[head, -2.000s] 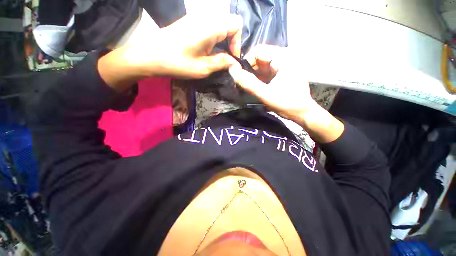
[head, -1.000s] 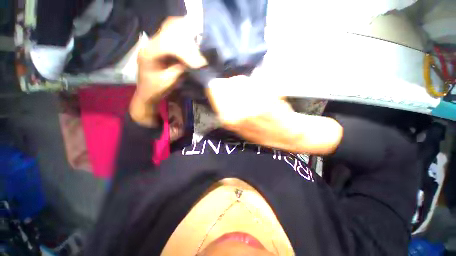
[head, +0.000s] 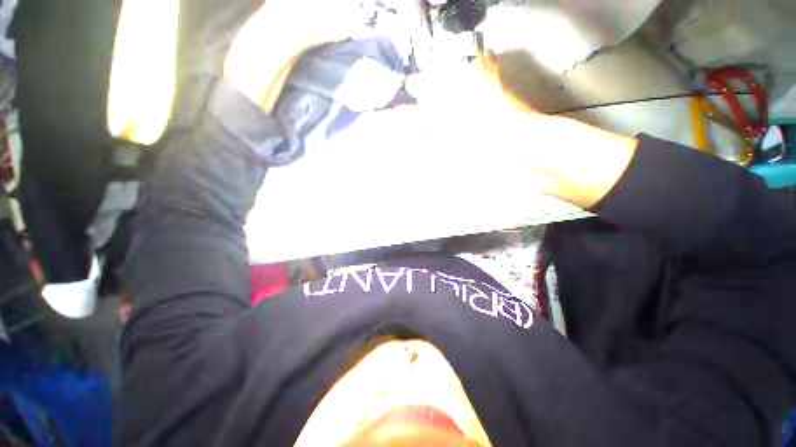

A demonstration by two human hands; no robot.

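Observation:
A dark, shiny garment piece lies bunched on the glaring white table, with a white patch at its right part. My left hand is at the upper left, curved over and around this cloth; its fingertips are lost in glare. My right hand reaches up from the right, its fingertips at the small metal parts of the needle area. Strong glare hides what is under those fingers. A dark round fitting sits beside the needle area.
A glowing machine lamp is at the upper left, in front of dark cloth. Scissors with red and orange-yellow loops lie at the right, beside a turquoise tray. The table's front edge runs before my chest.
Both hands and the garment piece have moved up from the table's front edge to the needle area, and the hands are farther apart. The view has shifted; the lamp and needle area now show.

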